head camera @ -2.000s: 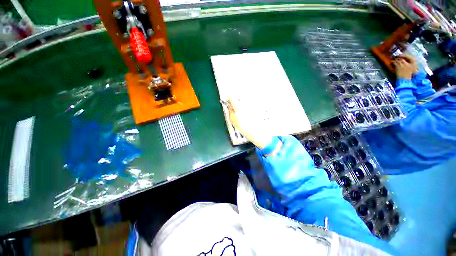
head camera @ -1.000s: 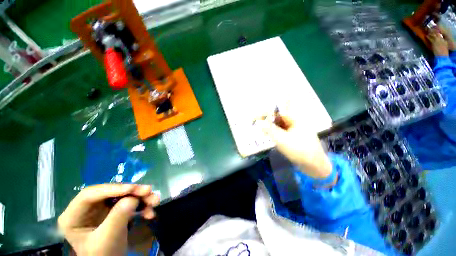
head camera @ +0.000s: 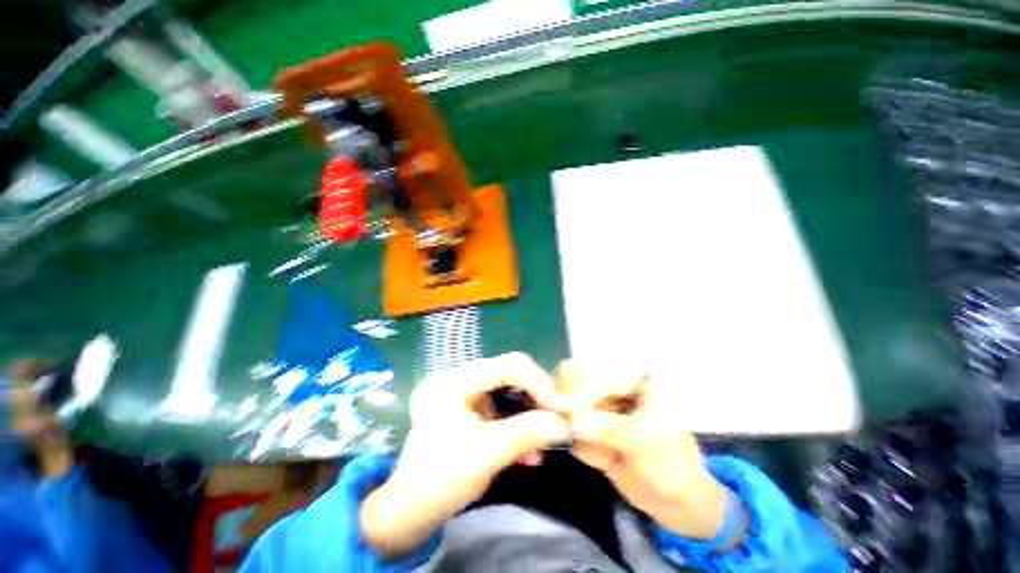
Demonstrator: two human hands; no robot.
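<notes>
My left hand (head camera: 475, 431) is in front of my body at the bench edge, its fingers closed round a small black round housing (head camera: 511, 401). My right hand (head camera: 638, 448) meets it, fingertips touching or nearly touching at the housing. A small dark thing, perhaps the tweezers, shows at my right fingers; it is too blurred to name surely. The press fixture (head camera: 453, 252) stands beyond my hands, its red handle (head camera: 343, 199) raised. A gridded strip (head camera: 453, 339) lies in front of its orange base. The white parts tray (head camera: 699, 291) lies right of the fixture.
Blue film (head camera: 313, 330) with crinkled clear plastic lies left of the fixture. A second white strip (head camera: 207, 341) lies farther left. Blister trays with black units (head camera: 895, 481) are at the right. A neighbour's hand and blue sleeve (head camera: 39, 492) show at the far left. A metal rail runs behind.
My right hand has left the white tray and come to my left hand. My left hand, with the black housing, has moved right to the middle. The view has shifted left.
</notes>
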